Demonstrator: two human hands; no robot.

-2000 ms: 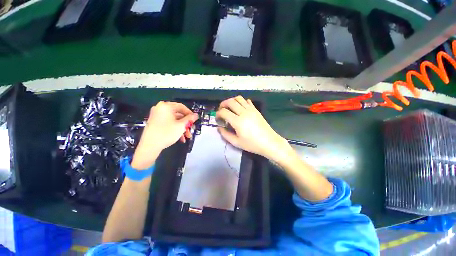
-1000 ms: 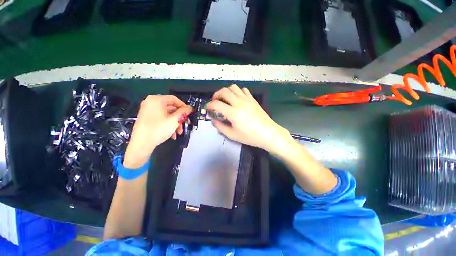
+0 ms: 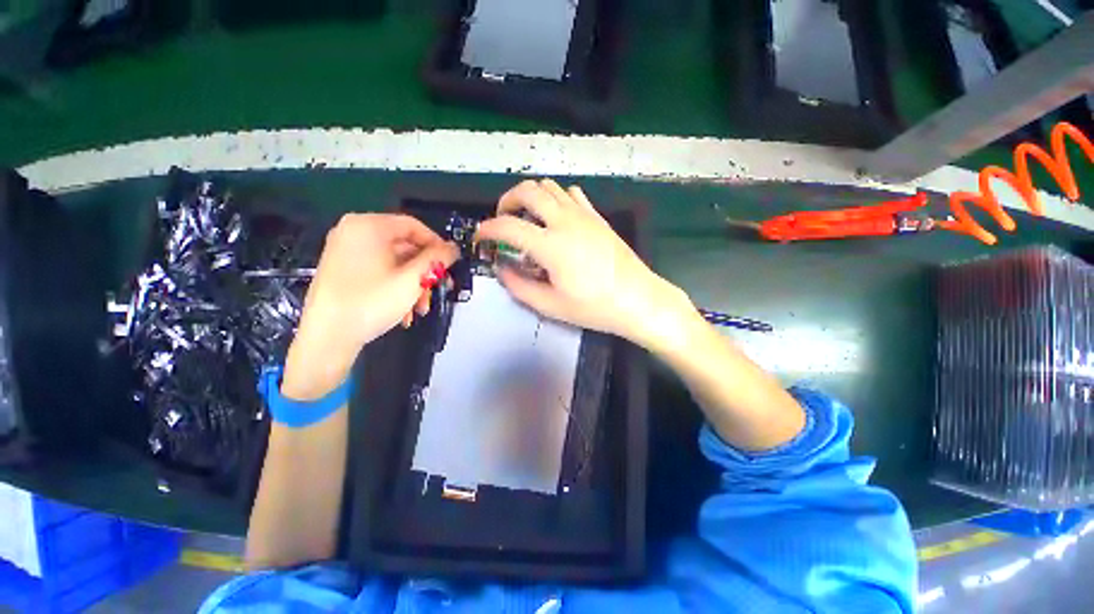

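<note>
An open tablet unit (image 3: 498,396) with a large silver rectangle lies in a black foam tray (image 3: 498,561) in front of me. Its circuit board (image 3: 462,228) is at the far end, mostly covered by my fingers. My left hand (image 3: 382,282), with a blue wrist strap (image 3: 306,408), is at the board's left side, thumb and fingertips pinched together. Any small part between them is too small to tell. My right hand (image 3: 558,258) rests over the board's right part, fingers curled at the board. What is under its fingers is hidden.
A heap of shiny black-silver strips (image 3: 198,336) lies left of the tray. A dark stick (image 3: 738,320), an orange-red tool (image 3: 840,224) with a coiled hose (image 3: 1026,180) and clear plastic trays (image 3: 1014,384) lie right. Beyond the white rail (image 3: 360,149), several tablets sit on a green conveyor (image 3: 324,90).
The tablets on the conveyor have shifted left. The whole view has shifted slightly. Both hands stay at the board, with the right fingers slightly closer to the left fingertips.
</note>
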